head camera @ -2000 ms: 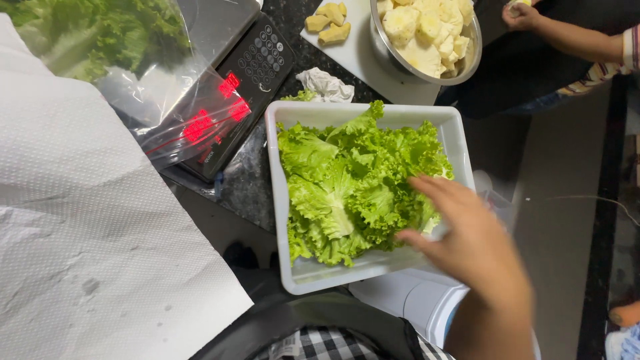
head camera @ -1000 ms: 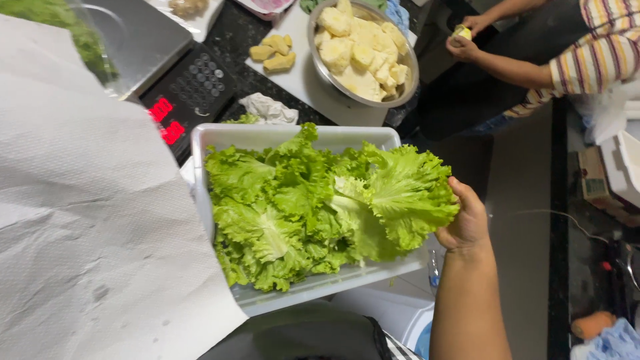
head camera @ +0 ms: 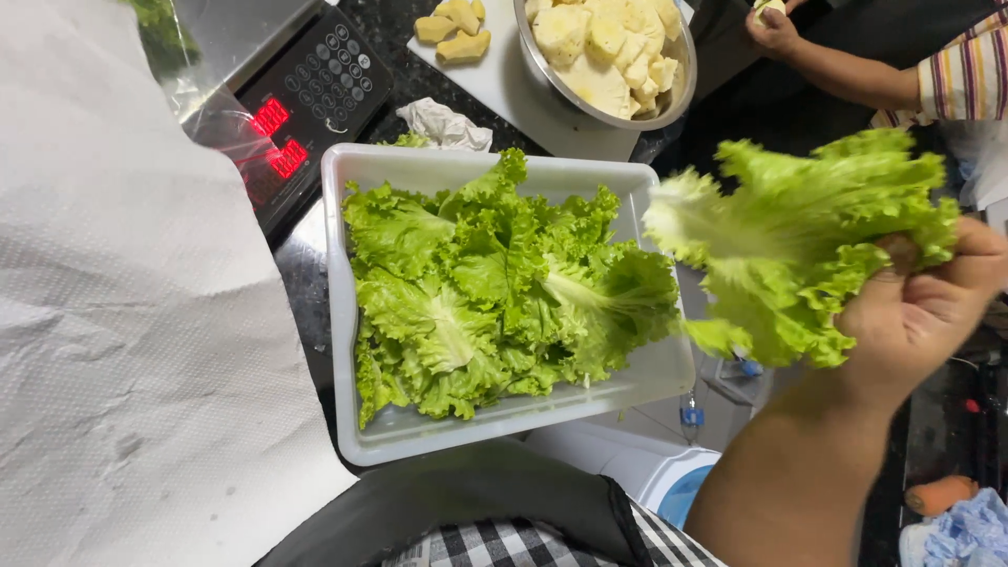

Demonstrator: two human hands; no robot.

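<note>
On the right, my right hand (head camera: 921, 291) grips a curly lettuce leaf (head camera: 803, 228) by its frilly end, in the air beside the tub, its pale stem end pointing left. More loose lettuce leaves (head camera: 488, 291) fill much of the white plastic tub (head camera: 504, 433) in the middle. At the left, a large white paper towel (head camera: 142, 339) spans the view. My left hand cannot be seen.
A digital scale (head camera: 315, 102) with red digits, holding bagged greens, stands upper left. Crumpled paper (head camera: 445, 126), ginger-like pieces (head camera: 463, 46) on a white board (head camera: 551, 138) and a steel bowl (head camera: 677, 94) of pale chunks lie behind. Another person's hand (head camera: 776, 31) is upper right.
My right hand was empty over the tub two seconds ago, then took a lettuce leaf at the tub's right side. The leaf is now lifted out to the right.
</note>
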